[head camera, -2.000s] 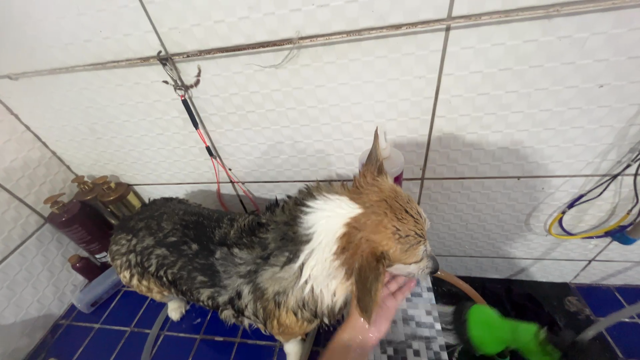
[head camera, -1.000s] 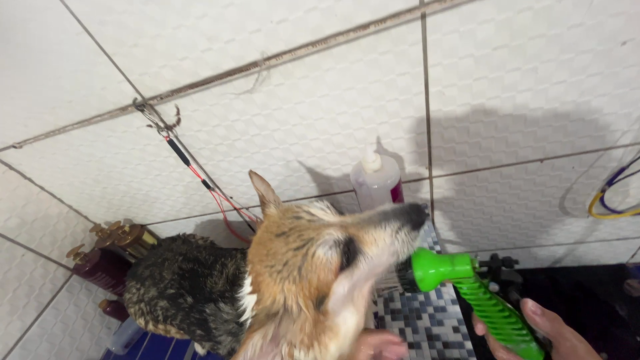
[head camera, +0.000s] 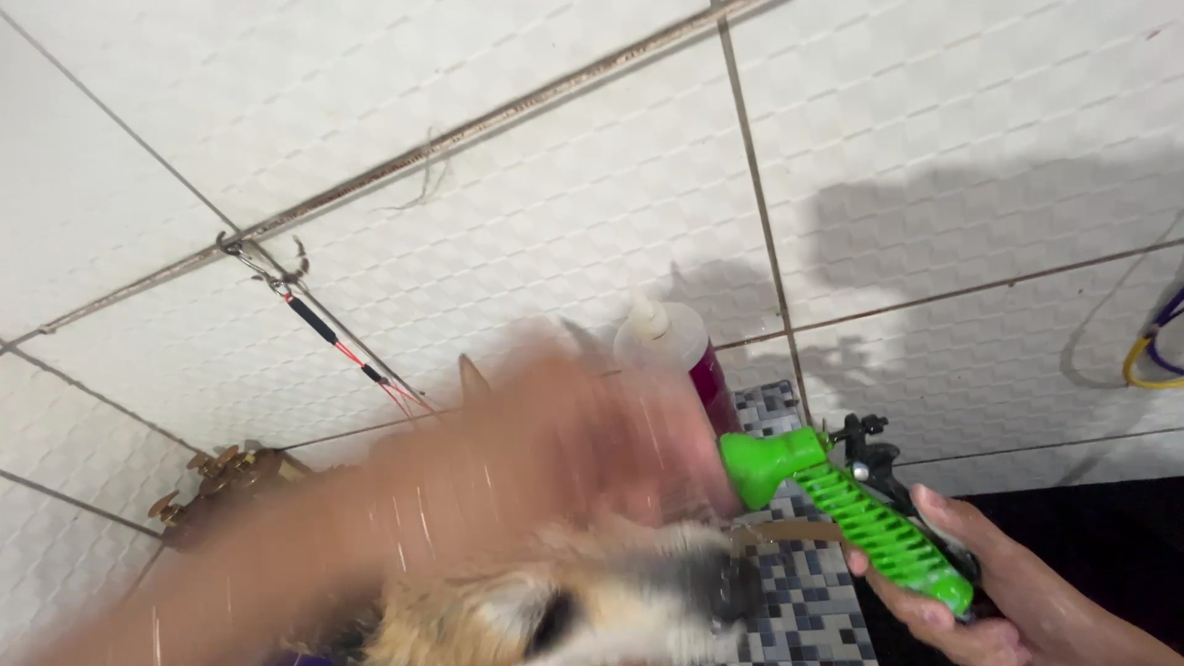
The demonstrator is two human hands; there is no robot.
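My right hand [head camera: 971,592] grips a green spray nozzle [head camera: 860,518] by its ribbed handle, at the lower right, its head pointing left. Motion blurs my left hand [head camera: 629,435], which is just above the head of a wet dog [head camera: 592,601] and close in front of the nozzle's mouth. Whether that hand touches the fur cannot be told. Water drops streak across the forearm. The dog's muzzle points right at the bottom; one ear tip shows behind the arm, and most of its body is hidden.
A bottle of purple liquid [head camera: 708,379] stands against the white tiled wall behind my left hand. Pump bottles [head camera: 236,472] are in the left corner. A red and black cord [head camera: 314,319] hangs from a wall hook. A mosaic-tiled ledge [head camera: 805,601] lies below the nozzle.
My left hand has come up from beneath the dog's chin to above its head. The spray nozzle, blurred at the lower right edge earlier, is now level with my left hand.
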